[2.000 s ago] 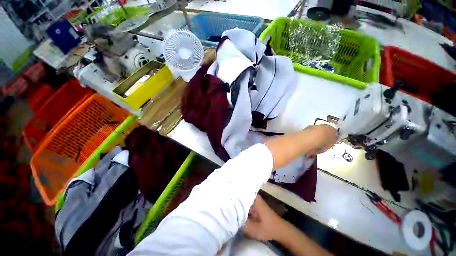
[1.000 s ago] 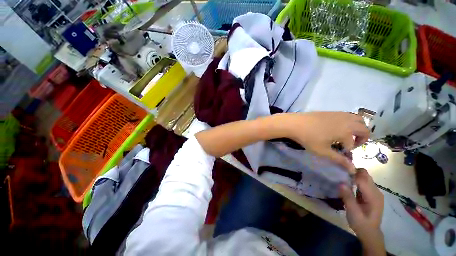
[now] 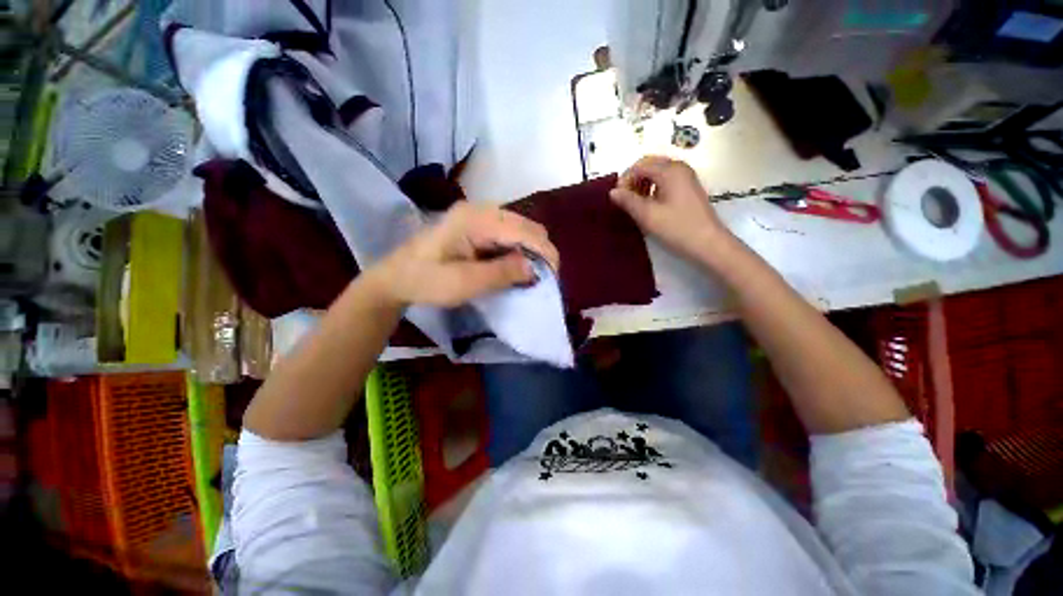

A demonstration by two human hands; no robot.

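Note:
The grey-lilac garment body (image 3: 431, 82) lies heaped on the table to the left of the sewing machine, with dark seam lines and maroon parts. My left hand (image 3: 472, 256) grips a pale edge of it with dark trim, at the middle. A maroon panel (image 3: 600, 247) lies flat between my hands near the table's front edge. My right hand (image 3: 659, 198) pinches the panel's upper right corner between thumb and fingertips. The presser foot and needle area (image 3: 682, 99) sits in lamp glow just above my right hand.
Red-handled snips (image 3: 828, 206), a white tape roll (image 3: 935, 210) and scissors (image 3: 1016, 215) lie to the right. A dark cloth scrap (image 3: 810, 114) lies beside the machine. A white fan (image 3: 126, 151) and yellow box (image 3: 152, 288) stand left. Orange (image 3: 140, 466) and green baskets are below.
The view has turned down and toward the machine. My hands have moved apart, and the maroon panel now lies spread between them. My left hand has moved left with the pale edge.

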